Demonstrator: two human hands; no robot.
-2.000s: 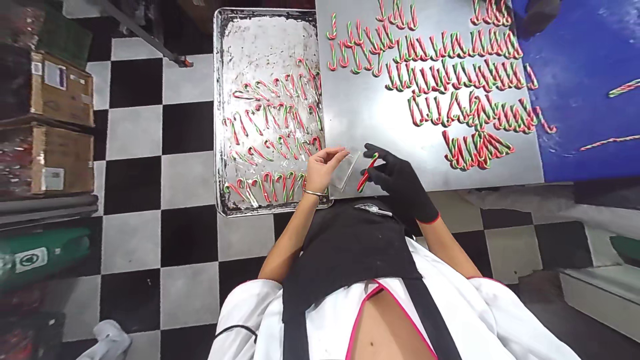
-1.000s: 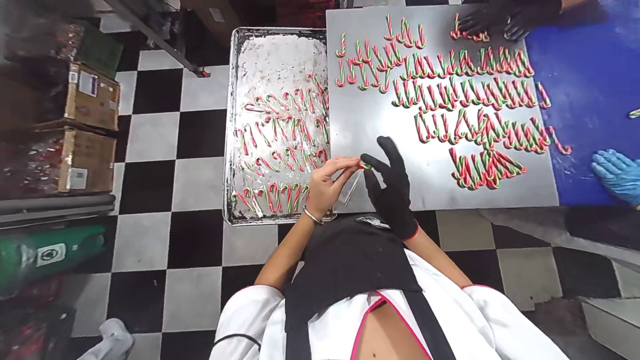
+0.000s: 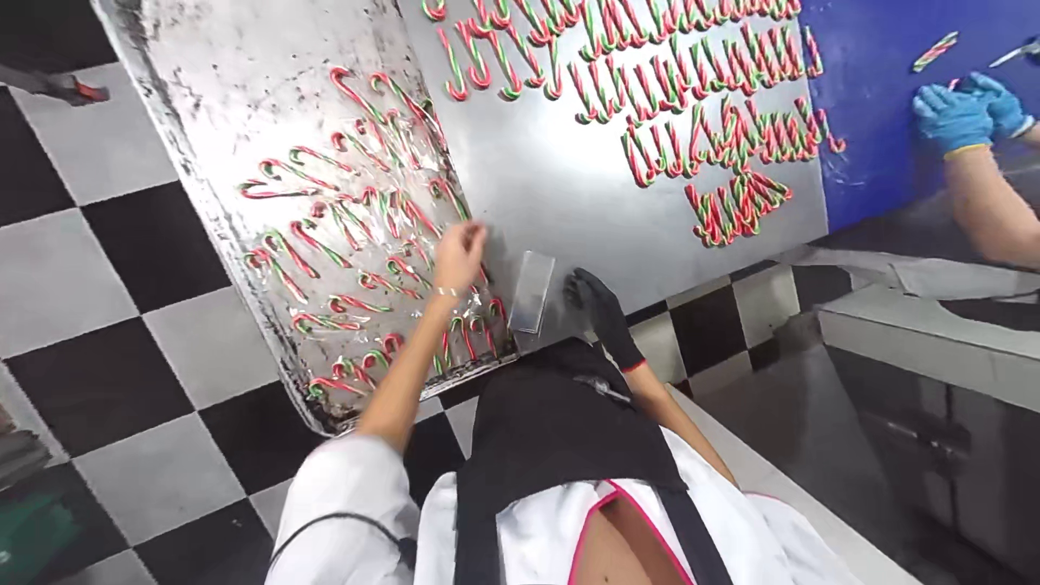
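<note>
My bare left hand (image 3: 461, 256) is over the right rim of the metal baking tray (image 3: 203, 203), its fingertips close together beside a wrapped candy cane (image 3: 449, 197); whether it grips one is unclear. My right hand (image 3: 597, 313), in a black glove, rests low at the steel table's (image 3: 520, 154) near edge, fingers slightly bent and nothing visible in them. Between the hands lies a stack of clear plastic sleeves (image 3: 532, 291). Red, white and green candy canes in clear wrap (image 3: 309, 248) lie in rough rows on the tray. Rows of candy canes (image 3: 682, 81) cover the table's far part.
A piled group of candy canes (image 3: 735, 207) lies at the table's right. On the blue surface (image 3: 877, 106) beyond, another person's blue-gloved hands (image 3: 959, 114) are near a short striped candy piece (image 3: 936, 52). A checkered floor lies left of the tray.
My hands, earlier together at the table's edge with a candy cane, have parted; my left has moved over the tray. The black-gloved hands at the table's far side are out of view. The view has shifted closer.
</note>
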